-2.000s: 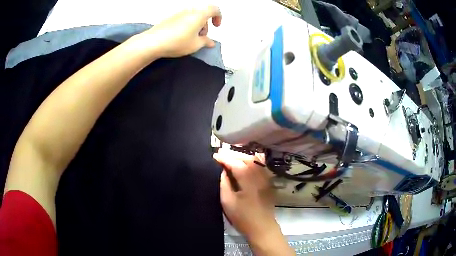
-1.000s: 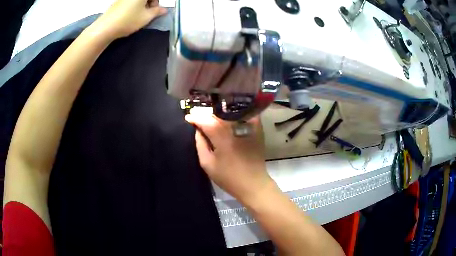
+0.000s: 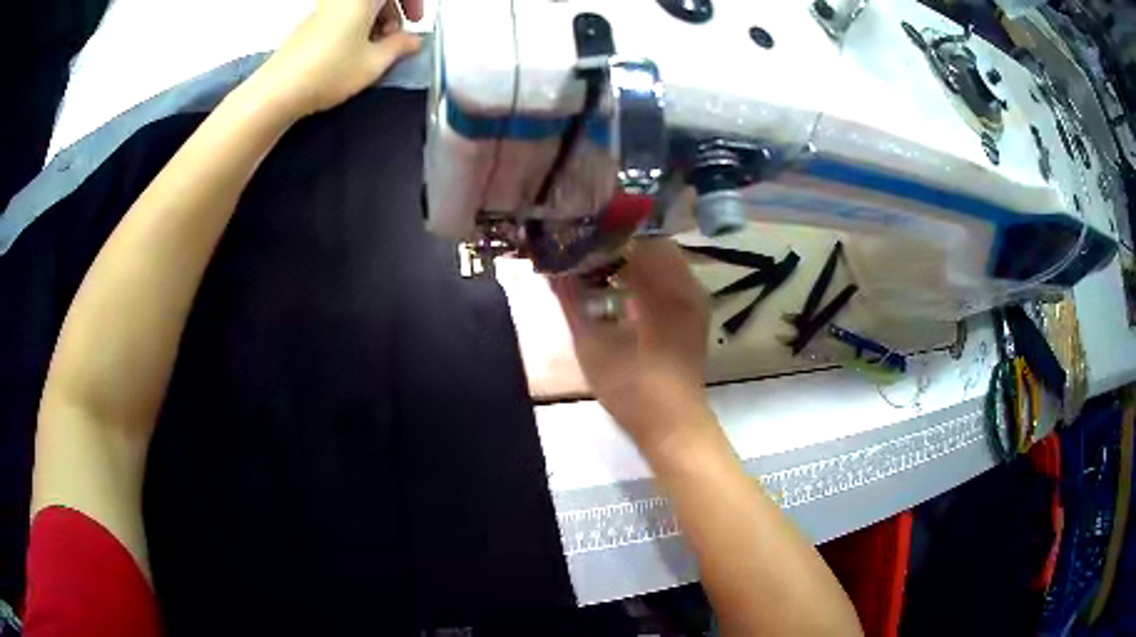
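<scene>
A large black garment panel (image 3: 336, 398) covers the left of the table and hangs over its front edge. A grey-blue band (image 3: 162, 106) runs along its far edge. My left hand (image 3: 355, 50) is at the far edge by the band, beside the machine head; its fingers are bent and partly cut off at the top. My right hand (image 3: 642, 336) is blurred, under the white sewing machine head (image 3: 536, 125), to the right of the presser foot (image 3: 476, 259). The machine parts hide its fingertips. The presser foot is at the panel's right edge.
Several thin black strips (image 3: 816, 299) lie on the pale machine bed (image 3: 754, 339), beside a blue and yellow-green tool (image 3: 866, 348). Scissors (image 3: 1024, 404) lie at the table's right end. A printed ruler scale (image 3: 872, 448) runs along the front edge. A red-orange basket (image 3: 872, 572) is below.
My right hand has moved right, away from the presser foot and the panel's edge; the dark strip by its fingers no longer shows. My left hand has stayed near the band.
</scene>
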